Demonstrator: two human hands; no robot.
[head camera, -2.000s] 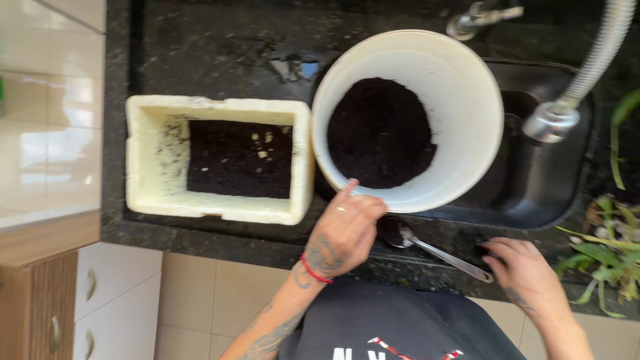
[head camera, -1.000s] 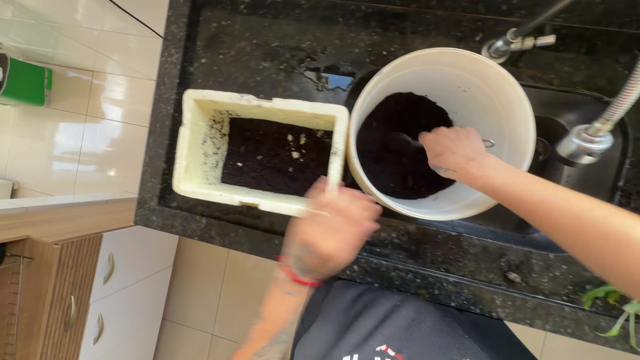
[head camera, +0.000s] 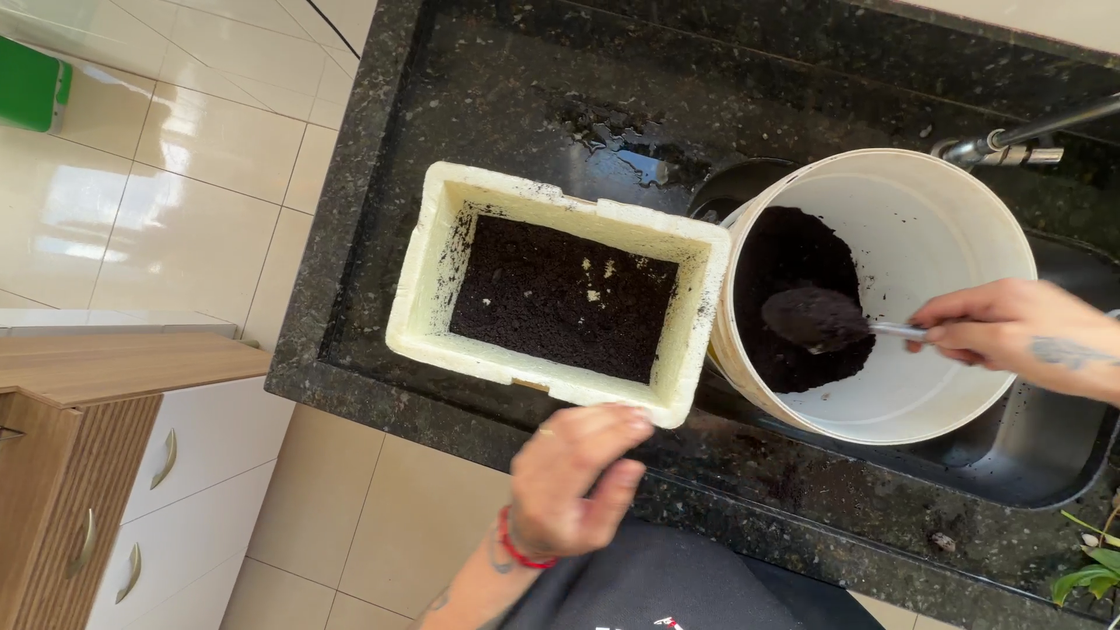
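Observation:
My right hand (head camera: 997, 328) grips the metal handle of a large spoon (head camera: 818, 319), whose bowl is heaped with dark soil. The spoon is inside a white plastic bucket (head camera: 945, 219), above the soil (head camera: 796, 254) at its bottom. Left of the bucket stands a pale foam box (head camera: 407, 302) with dark soil (head camera: 542, 297) and a few light crumbs in it. Near the box's lower right corner, my left hand (head camera: 577, 477) has its thumb and fingers apart, holding nothing; whether it touches the rim I cannot tell.
The bucket stands over a dark sink (head camera: 1015, 472) in a speckled stone counter (head camera: 490, 87). A metal tap (head camera: 997, 149) rises behind it. Water (head camera: 630, 162) lies behind the box. A green plant (head camera: 1089, 573) is at the lower right, white drawers (head camera: 201, 455) at the lower left.
My right hand was by the spoon on the counter edge, then inside the bucket; now it holds the spoon loaded with soil. My left hand has moved from the bucket's rim to the box's near corner.

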